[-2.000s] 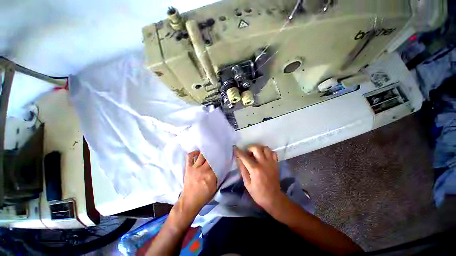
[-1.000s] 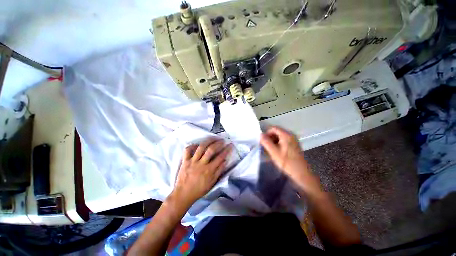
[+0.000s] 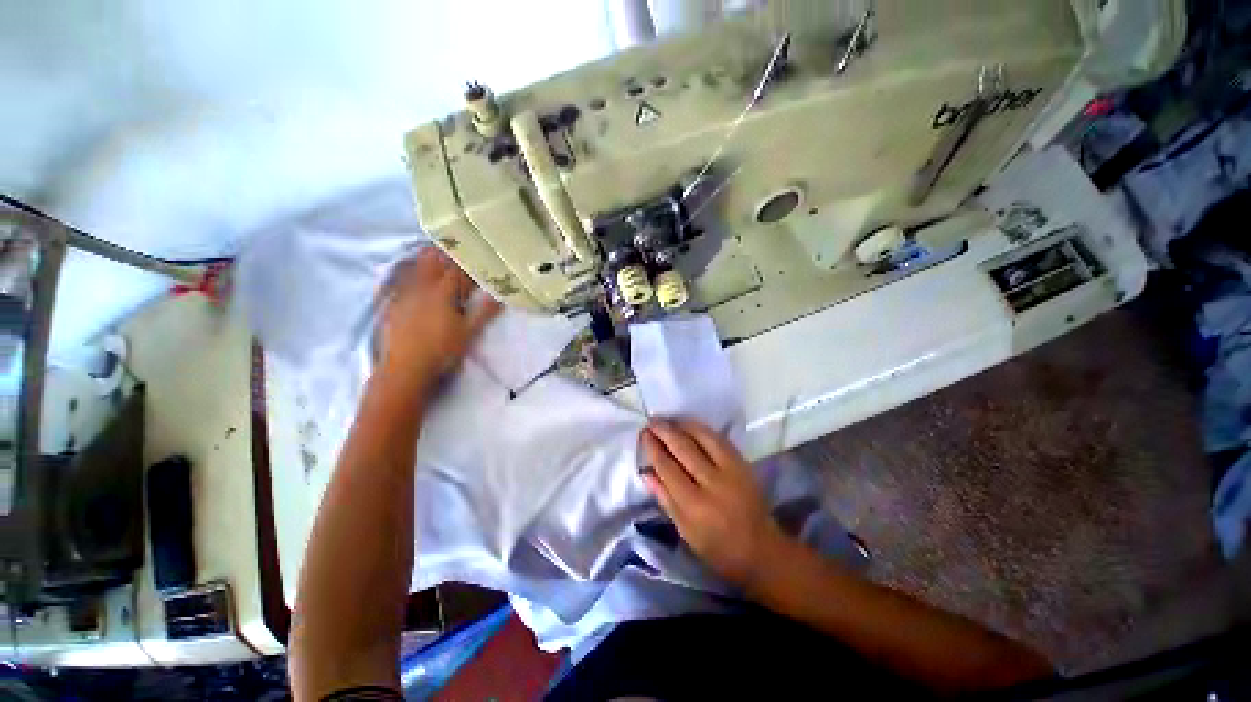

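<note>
Light grey-lavender cloth point(image 3: 521, 473) lies across the white table and hangs over its front edge. A short pale strip point(image 3: 682, 366) stands out beside the needle area point(image 3: 600, 359) of the cream sewing machine point(image 3: 851, 151). My right hand point(image 3: 700, 494) pinches the cloth edge just below the strip. My left hand point(image 3: 436, 318) is on the cloth left of the machine head, blurred, its fingers partly beside the head; whether it grips the cloth is unclear.
Two cream ribbed knobs point(image 3: 652, 287) sit on the head front. Another machine table point(image 3: 206, 480) stands at left. Grey cloth pieces point(image 3: 1207, 192) are heaped at far right. A blue item point(image 3: 460, 656) lies below the table edge. The speckled floor point(image 3: 988, 507) shows at right.
My left hand has moved from the cloth in front up and away to beside the machine head. The cloth at left is drawn in and shifted. My right hand has moved slightly left and down.
</note>
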